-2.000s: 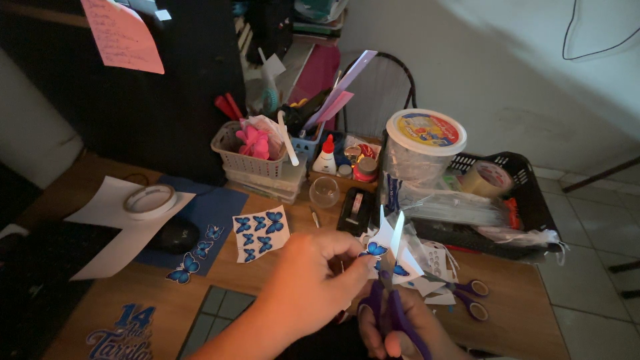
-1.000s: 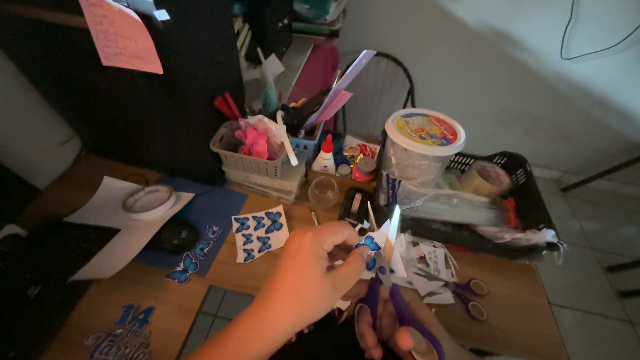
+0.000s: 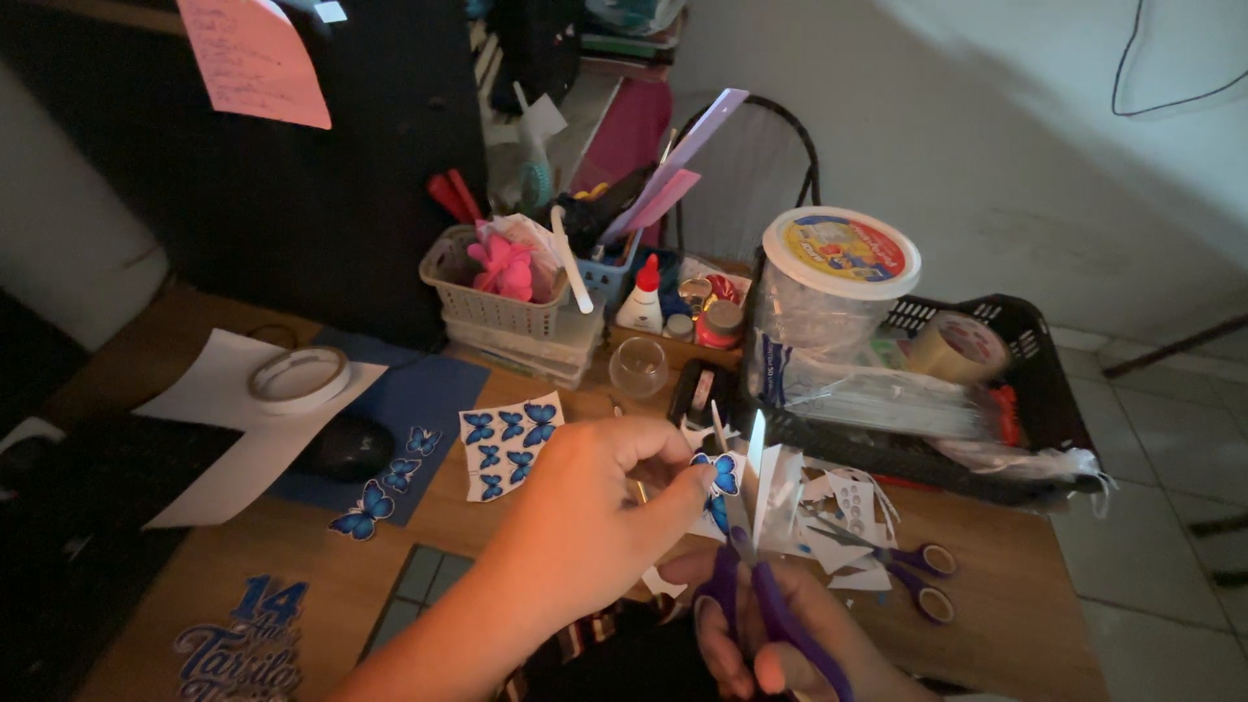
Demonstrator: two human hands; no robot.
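Observation:
My left hand (image 3: 624, 507) pinches a small paper piece printed with blue butterflies (image 3: 720, 476) between thumb and fingers. My right hand (image 3: 780, 624) holds purple-handled scissors (image 3: 746, 565), their blades parted and pointing up, right beside the printed paper. To the left, a sheet of blue butterflies (image 3: 509, 444) lies on the wooden table. Several cut-out butterflies (image 3: 363, 510) lie near a black computer mouse (image 3: 349, 448), partly on a blue sheet. A second pair of purple-handled scissors (image 3: 912, 570) rests on white paper scraps (image 3: 843, 517) at the right.
Behind my hands stand a grey basket (image 3: 497, 302), a glue bottle (image 3: 641, 297), a clear round cup (image 3: 639, 367) and a lidded plastic tub (image 3: 837, 263). A black crate (image 3: 1043, 390) holds packing tape (image 3: 960, 348) and plastic bags. White tape (image 3: 298, 378) lies on white paper at left.
The butterfly piece in my left hand has turned, and a second butterfly shows below the first. The scissors' blades have shifted slightly beside it.

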